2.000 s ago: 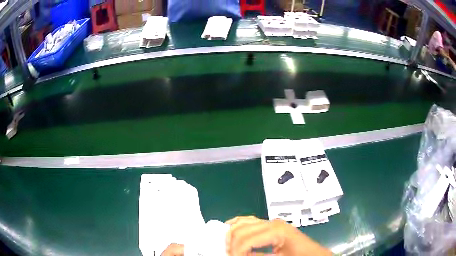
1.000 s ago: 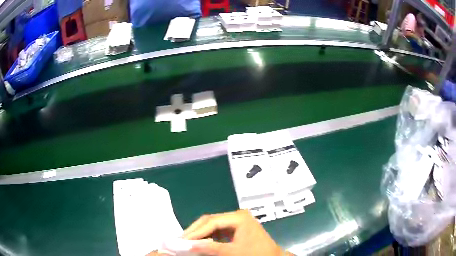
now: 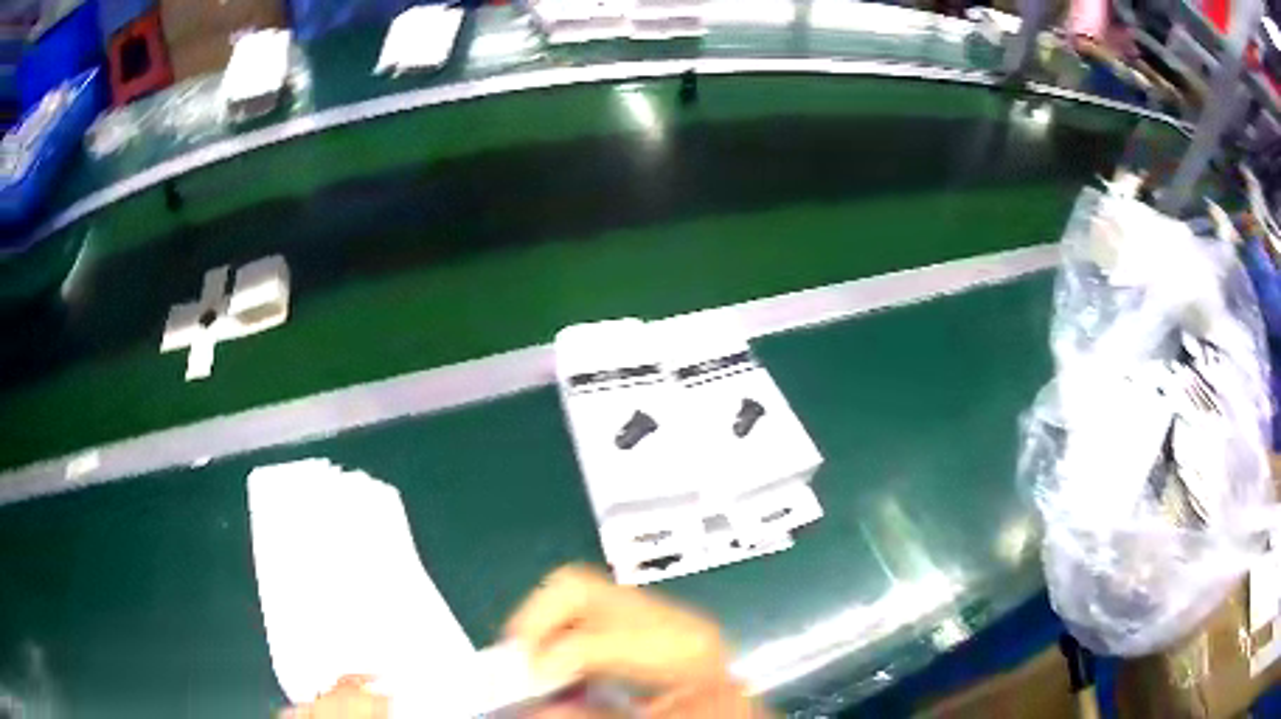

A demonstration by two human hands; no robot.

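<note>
A fanned pile of plain white carton blanks (image 3: 351, 569) lies on the green side table. My right hand (image 3: 618, 646) is at the bottom centre, its fingers closed on a white carton piece (image 3: 492, 677) at the near end of the pile. My left hand (image 3: 344, 698) shows only as fingertips at the bottom edge, by the white cartons; the rest is cut off, so its grip cannot be told. To the right of the pile, printed retail boxes (image 3: 688, 450) lie in two overlapping columns, with black label bars and small black pictures.
A cross-shaped white insert (image 3: 225, 312) lies on the green conveyor belt (image 3: 464, 267), beyond the metal edge strip (image 3: 464, 382). A clear poly bag (image 3: 1145, 450) of white pieces is at the right, over brown cardboard. White boxes and a blue crate (image 3: 42, 148) stand across the belt.
The view has swung right and down, shifting table things left. The cross-shaped insert has moved left past the pile and printed boxes. My right hand stays on the white carton piece.
</note>
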